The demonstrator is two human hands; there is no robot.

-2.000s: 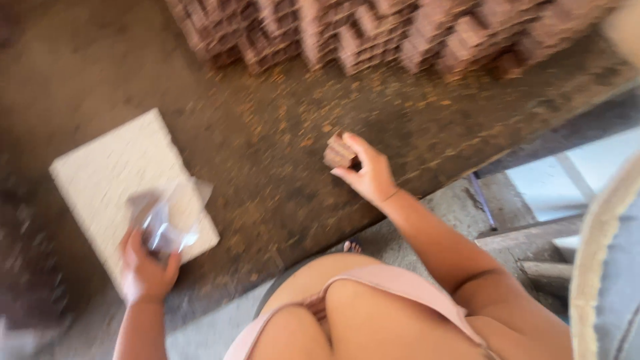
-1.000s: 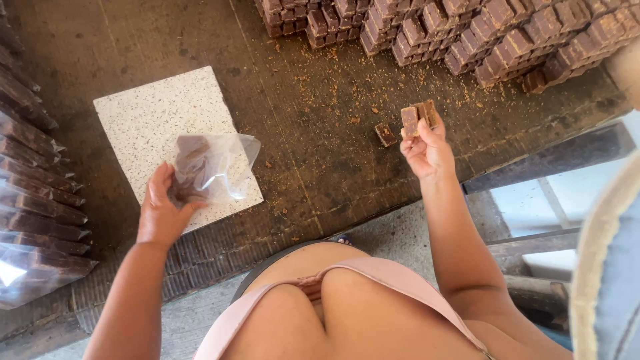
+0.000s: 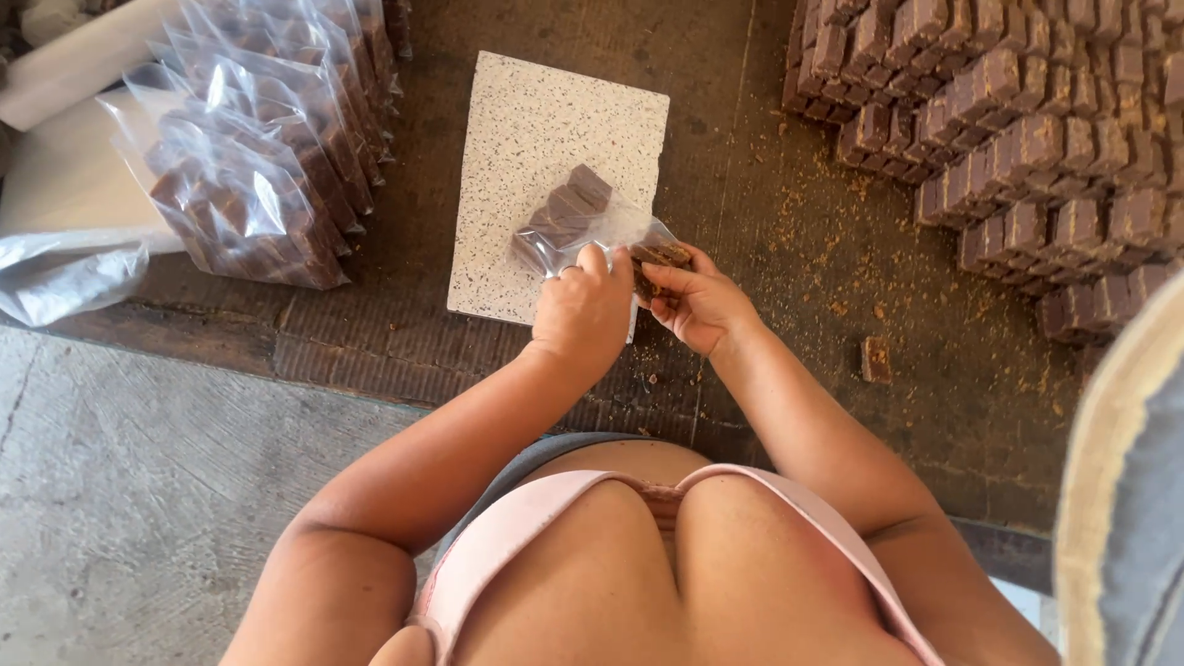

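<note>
A clear plastic bag (image 3: pixel 610 227) with several brown blocks (image 3: pixel 564 208) inside lies on a speckled pale slab (image 3: pixel 560 120), its mouth toward the right. My left hand (image 3: pixel 585 310) grips the bag near that mouth, knuckles up. Close beside it, my right hand (image 3: pixel 698 296) holds several brown blocks (image 3: pixel 661 264) between thumb and fingers at the opening. How far those blocks reach into the bag cannot be told. One loose block (image 3: pixel 876 360) lies on the table to the right of my right hand.
Stacked brown blocks (image 3: pixel 1027 148) fill the right back of the brown table (image 3: pixel 721 139), with crumbs around them. Filled clear bags (image 3: pixel 264 185) stand in a row at the left. A pale roll (image 3: pixel 83 65) and loose plastic (image 3: pixel 69 277) lie at the far left. Grey fabric (image 3: pixel 1128 481) edges the right.
My right hand has come from near the loose block to the bag's mouth, bringing blocks. My left hand has stayed at the bag. The view has swung left.
</note>
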